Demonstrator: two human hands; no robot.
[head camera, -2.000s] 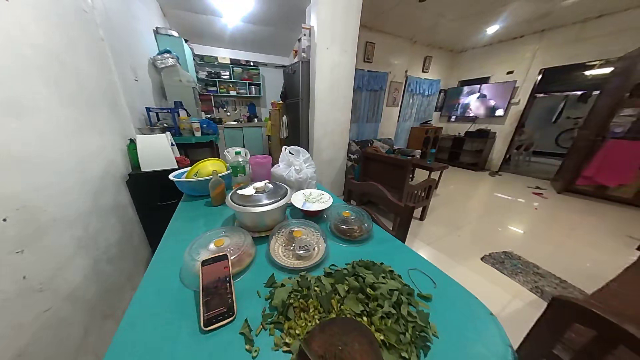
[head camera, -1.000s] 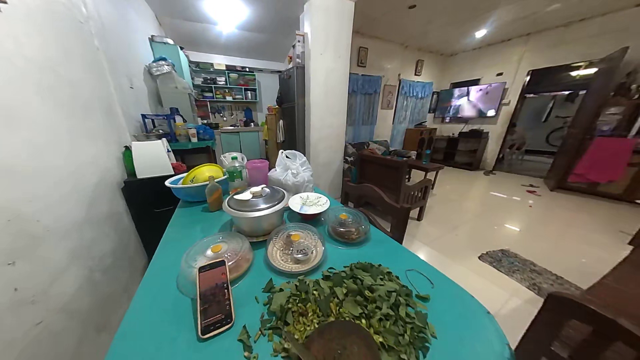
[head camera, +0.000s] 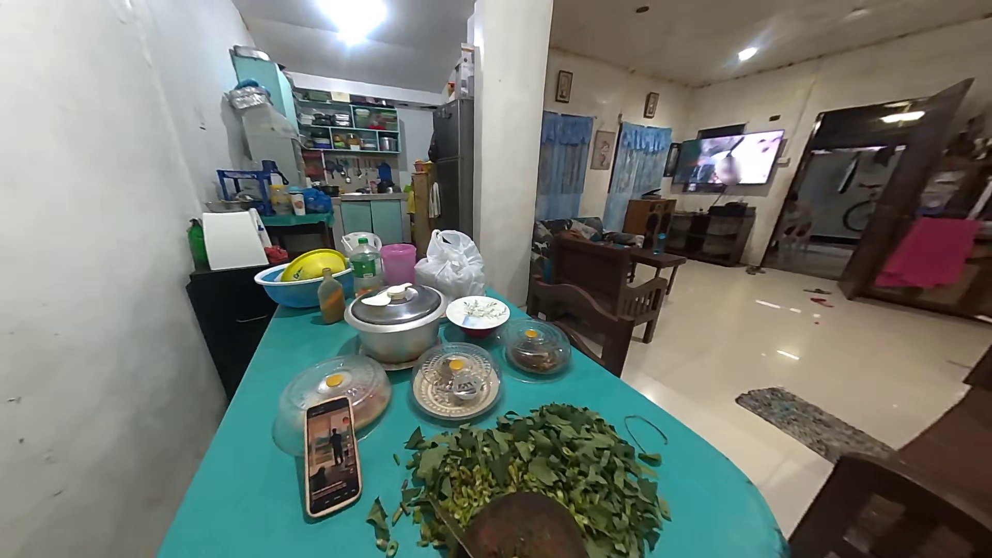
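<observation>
Neither my left hand nor my right hand shows in the head view. A large heap of cut green leaves and stem pieces (head camera: 542, 457) lies on the teal tabletop (head camera: 232, 480). At the bottom edge a dark brown rounded object (head camera: 527, 527) covers part of the heap; what it is, I cannot tell. A thin blade-like edge shows at its left side. Left of the heap, a smartphone (head camera: 332, 457) with a lit screen leans on a clear domed food cover (head camera: 337, 395). A thin loop of string or stem (head camera: 647, 434) lies to the right of the leaves.
Behind are a covered plate (head camera: 457, 384), another covered dish (head camera: 536, 349), a lidded metal pot (head camera: 395, 325), a white plate on a bowl (head camera: 477, 312), bottles, basins (head camera: 298, 291) and a white plastic bag (head camera: 452, 267). A wooden chair (head camera: 876, 496) stands at the right edge.
The dark rounded object at the bottom edge has shifted slightly and its visible shape has changed. The picture on the television differs. The dishes and phone stay in place.
</observation>
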